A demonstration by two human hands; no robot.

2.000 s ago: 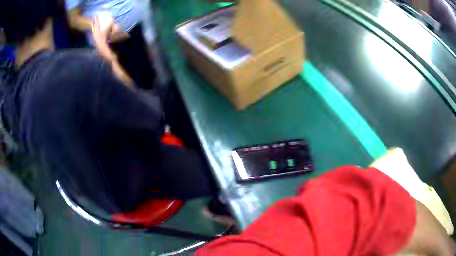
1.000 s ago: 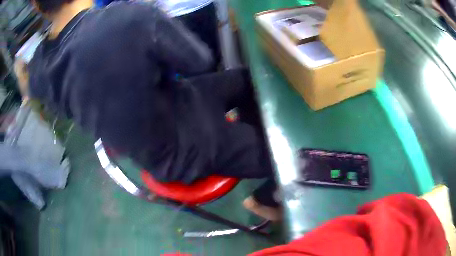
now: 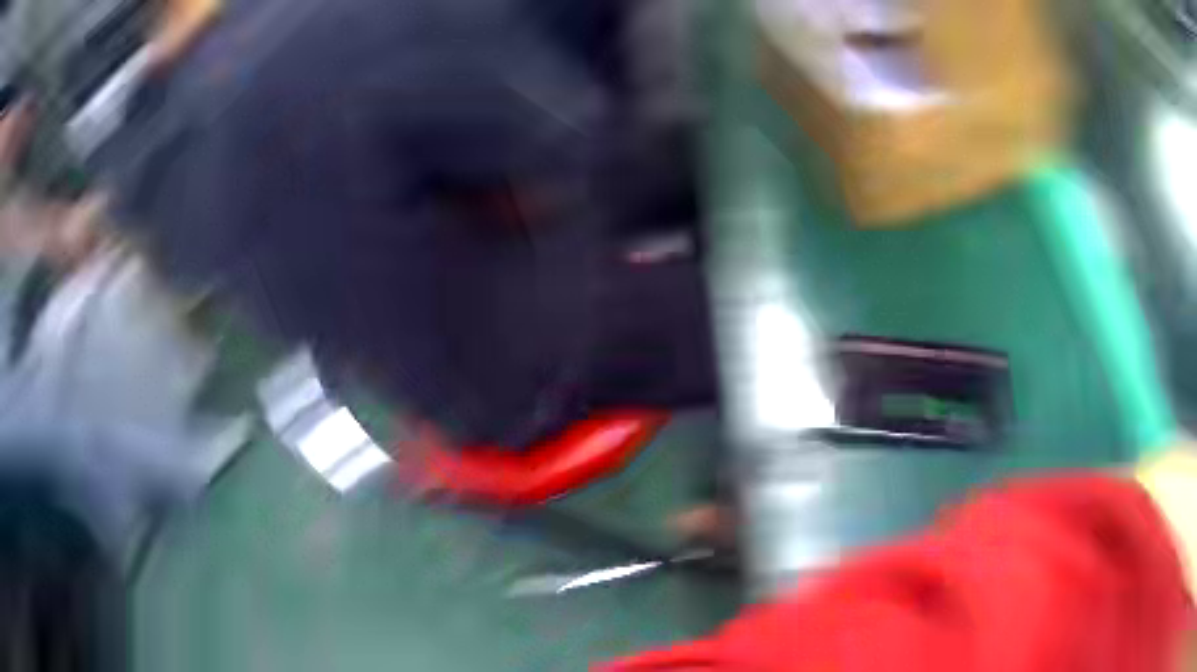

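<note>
The picture is heavily blurred. A brown carton [image 3: 939, 151] stands on the green bench at the upper right, cut off by the top edge, with white content showing inside. A black smartphone [image 3: 919, 391] lies flat on the bench below the carton. My red sleeve [image 3: 998, 571] crosses the lower right. My left hand and my right hand are not in view. A strip of pale yellow material [image 3: 1172, 492] shows at the right edge beside the sleeve.
A person in dark clothes [image 3: 394, 223] sits on a red stool [image 3: 538, 462] left of the bench. The stool's metal frame [image 3: 328, 427] stands on the green floor. Another person's light grey clothing [image 3: 118, 355] shows at the far left. A light green strip [image 3: 1100, 295] runs along the bench.
The view has swung left, so the carton, phone and seated person appear farther right than two seconds ago. The carton is now cut off at the top. The picture is blurrier.
</note>
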